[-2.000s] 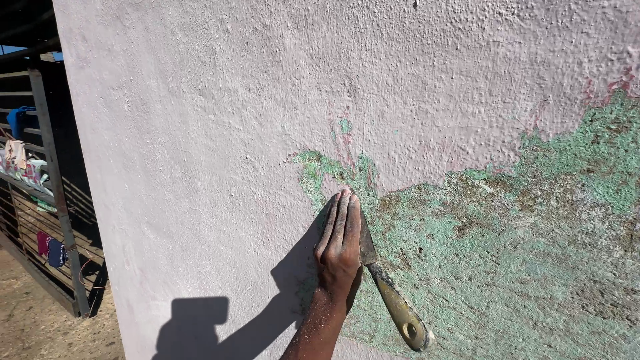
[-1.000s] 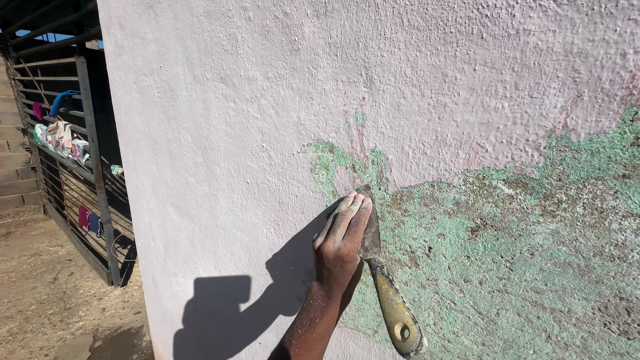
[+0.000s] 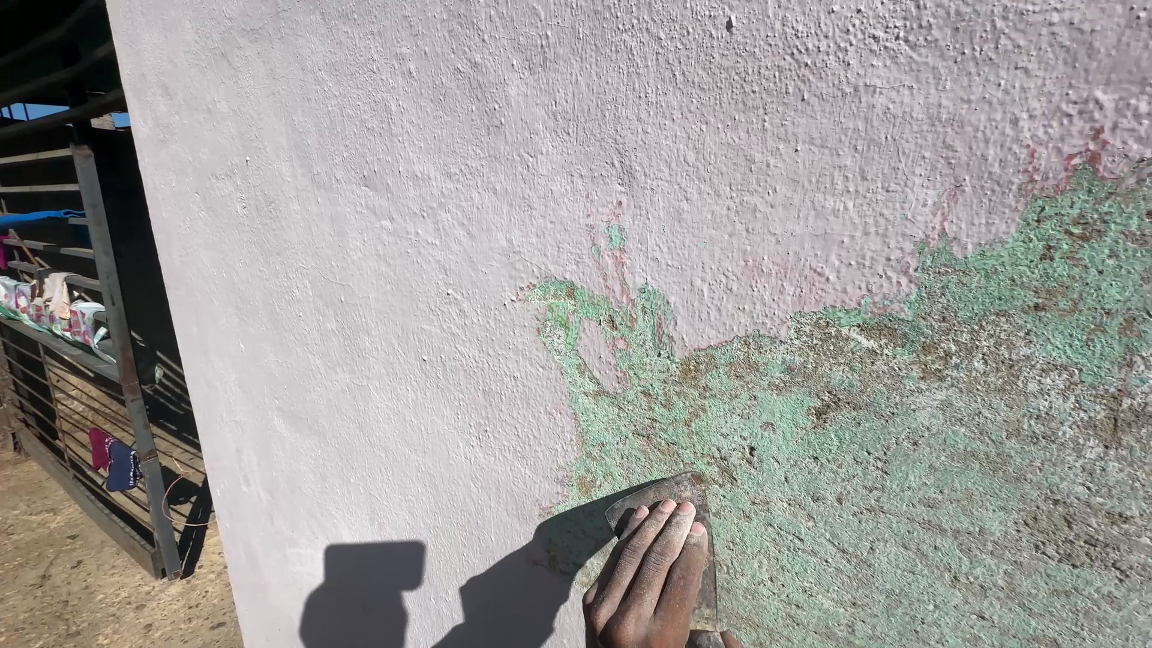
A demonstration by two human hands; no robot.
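Observation:
My left hand [image 3: 652, 576] is at the bottom, right of centre, its fingers together and lying over the metal blade of a scraper [image 3: 705, 576]. The blade's upper corner lies against the green area of a rough wall [image 3: 360, 225]. The scraper's handle is mostly cut off by the bottom edge. A small bit of skin shows beside the handle's top; whose hand it belongs to cannot be told. Pale pink paint covers the upper and left wall. An irregular patch of green, worn paint [image 3: 864, 468] spreads to the lower right, with reddish traces along its edge. My right hand is not identifiable.
Left of the wall's edge stands a barred metal gate [image 3: 117, 297], with cloths [image 3: 58, 301] draped on its rails and a dark blue cloth [image 3: 123, 463] lower down. Dirt ground [image 3: 81, 594] lies below. Shadows of an arm and a boxy shape fall on the wall.
My left hand and the scraper have moved down the wall, away from the top of the green patch. The handle, fully visible earlier, is now mostly out of frame.

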